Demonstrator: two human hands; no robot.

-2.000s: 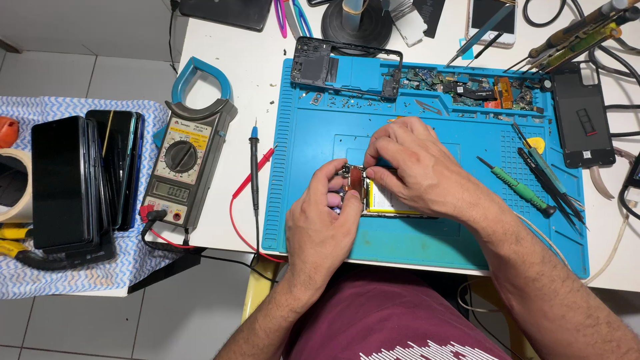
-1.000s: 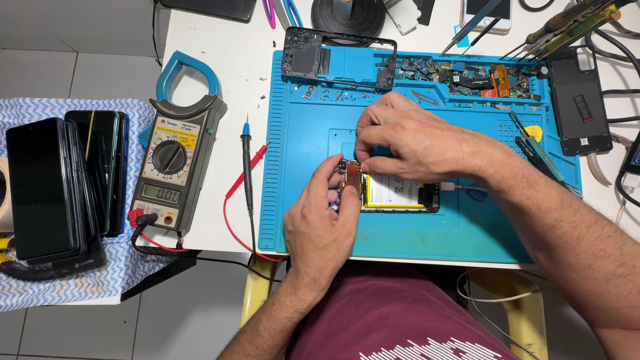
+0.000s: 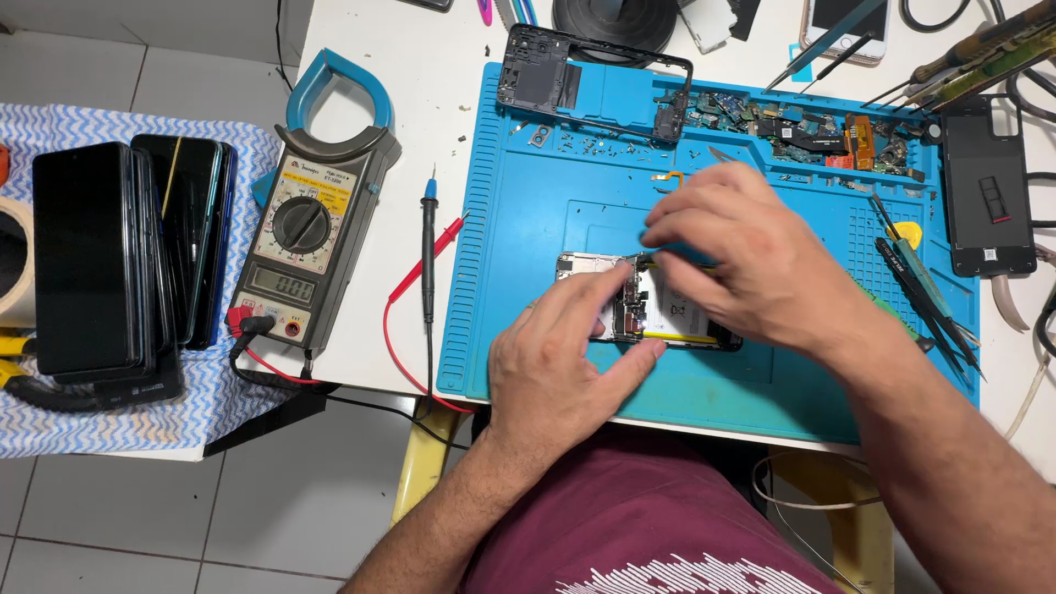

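An opened smartphone [image 3: 676, 307] lies flat on the blue silicone repair mat [image 3: 511, 206], its circuit board [image 3: 632, 301] and battery [image 3: 670, 305] exposed. My left hand [image 3: 557, 351] rests over the phone's left part, fingers on its upper side and thumb at the lower edge, steadying it. Above the battery hovers my right hand [image 3: 726, 247], blurred, its fingers curled; whether they pinch anything small cannot be told. A small orange flex cable [image 3: 668, 179] lies on the mat just beyond that hand. The phone's upper right part is hidden by my right hand.
A clamp multimeter [image 3: 301, 223] and its probes [image 3: 428, 256] lie left of the mat. Further left, stacked phones [image 3: 87, 260] sit on a patterned cloth. A black phone frame [image 3: 594, 82], screws and circuit boards [image 3: 808, 132] line the mat's far edge. Tweezers [image 3: 924, 297] lie at the right.
My right hand has lifted off the phone's board and moved slightly away. The left hand has shifted its hold, its fingers now flatter over the phone. More of the board is visible.
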